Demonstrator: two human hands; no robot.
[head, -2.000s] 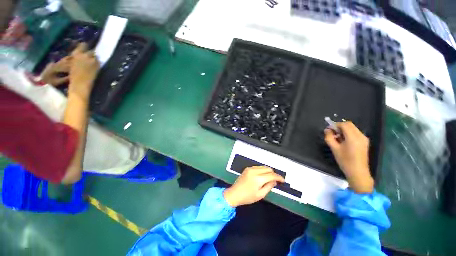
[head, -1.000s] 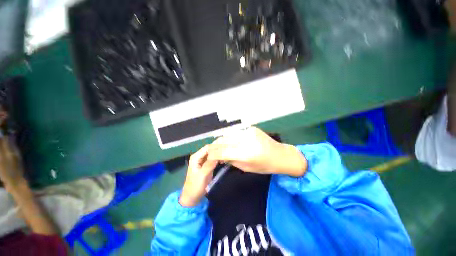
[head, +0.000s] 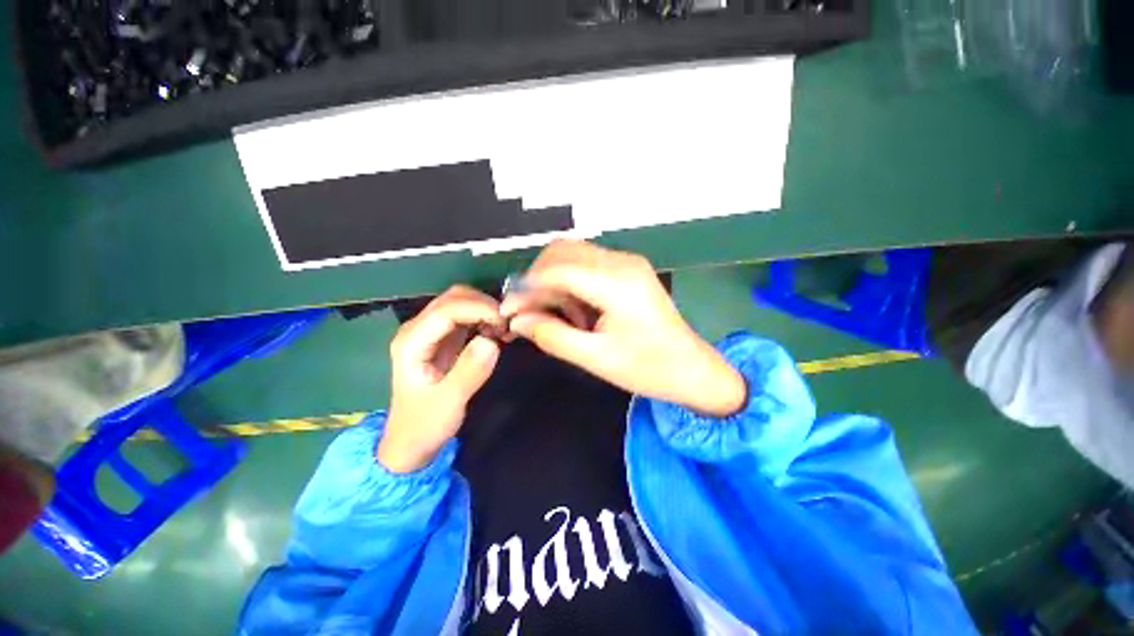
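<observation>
My left hand (head: 442,367) and my right hand (head: 609,311) meet in front of my chest, just off the bench edge. The left fingertips pinch a tiny dark component (head: 502,328). My right thumb and finger are at the same piece, with a small blurred greyish thing (head: 512,288) between the fingers; I cannot tell if it is the tweezers. The white backing sheet (head: 647,149) lies at the bench edge. A black adhesive area (head: 386,209) with a stepped right end covers its lower left part.
The black parts tray (head: 448,65) with loose black parts is beyond the sheet, cut off by the top edge. Clear plastic (head: 995,44) lies at upper right. Blue stools (head: 149,466) stand on both sides. Parts of other people show at left and right (head: 1057,348).
My view has come closer to the sheet, and the tray has moved up in the picture. My hands remain together; the right fingers have lifted and no longer cover the left ones.
</observation>
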